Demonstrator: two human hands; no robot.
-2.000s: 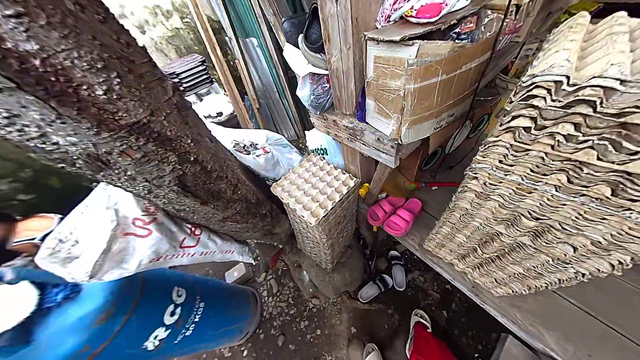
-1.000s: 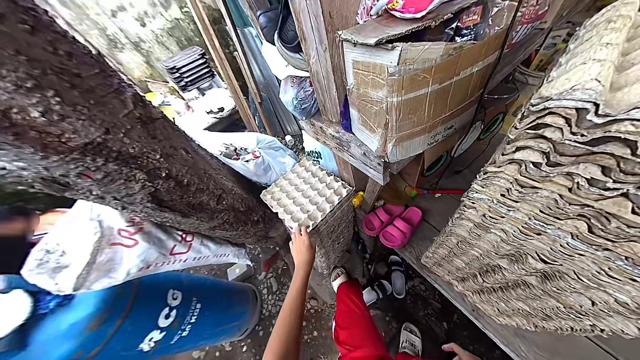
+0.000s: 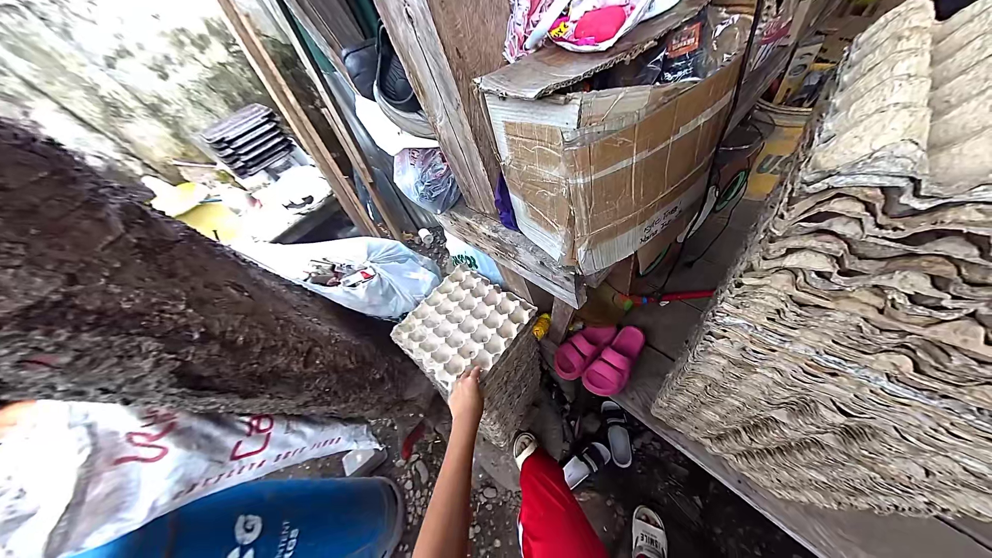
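Observation:
A tall stack of grey pulp egg trays (image 3: 508, 395) stands on the ground between the tree trunk and the wooden platform. My left hand (image 3: 466, 395) touches the near edge of its top egg tray (image 3: 463, 325); the fingertips lie over the rim, and whether they grip it cannot be told. My right hand is out of view. A larger stack of egg trays (image 3: 837, 372) rises on the platform at the right.
A leaning tree trunk (image 3: 170, 310), a white sack (image 3: 194, 449) and a blue gas cylinder (image 3: 310, 511) lie left. A taped cardboard box (image 3: 620, 170) overhangs the platform. Pink slippers (image 3: 608, 360) sit on the boards, and black-and-white sandals (image 3: 618, 434) on the stony ground.
Two seconds ago no hand was at the egg trays; my left hand has since come to the top one's near edge. A hand at the lower right a second ago is out of view now.

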